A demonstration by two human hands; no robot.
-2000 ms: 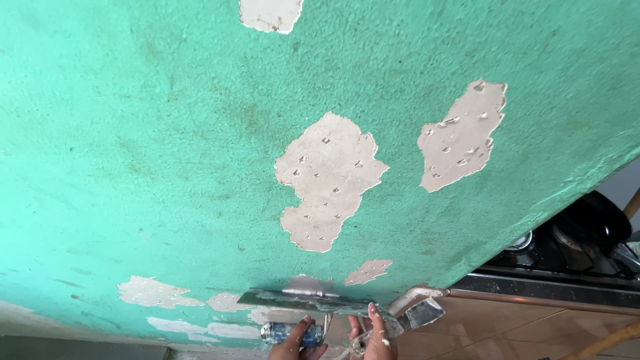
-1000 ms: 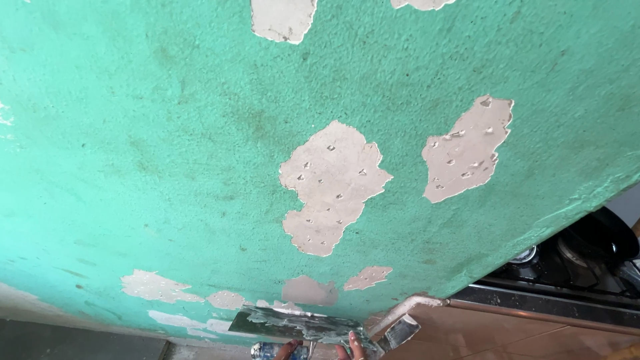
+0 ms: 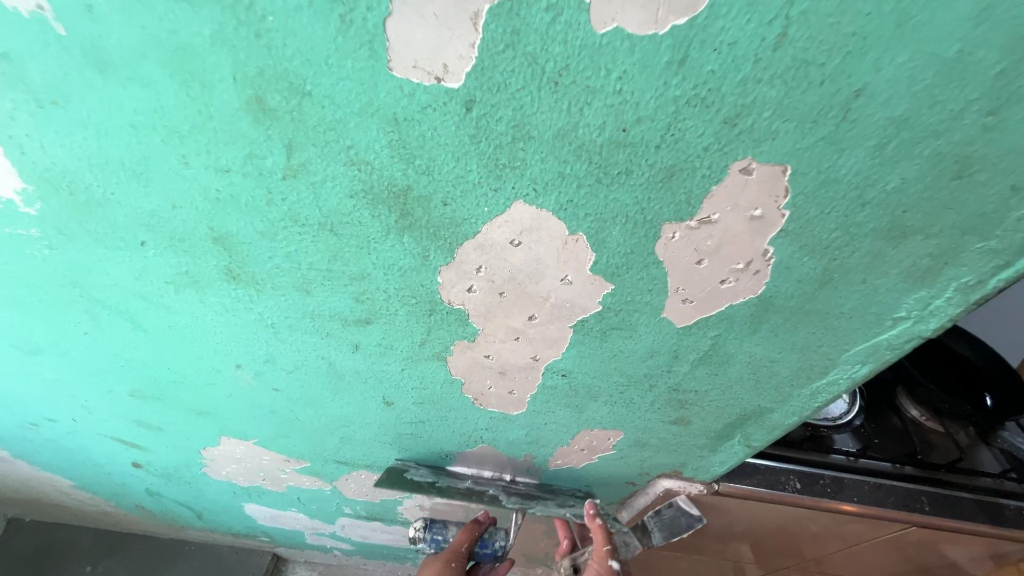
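Observation:
My left hand (image 3: pixel 462 552) grips the blue, plaster-smeared handle (image 3: pixel 452 538) of a wide steel plastering trowel (image 3: pixel 492 488), whose blade lies close to the wall low in the view. My right hand (image 3: pixel 594 540), to its right, is closed on a putty knife (image 3: pixel 670 522) with a smeared blade pointing right; its fingertips are at the trowel's right end. White compound streaks the trowel blade. Behind the trowel's upper edge is a grey patch (image 3: pixel 492 462) on the green wall (image 3: pixel 320 200). Whether the trowel touches the wall cannot be told.
Pale chipped patches with small pits, such as a large one (image 3: pixel 524 296) and another at right (image 3: pixel 728 244), mark the wall. A gas stove (image 3: pixel 888 440) with a black pan (image 3: pixel 960 372) stands at right beyond the wall's edge. A pipe (image 3: pixel 864 512) runs below it.
The trowel blade tilted between the earlier frames and is now seen more edge-on than one second ago. Both hands show more fully than then, still holding their tools.

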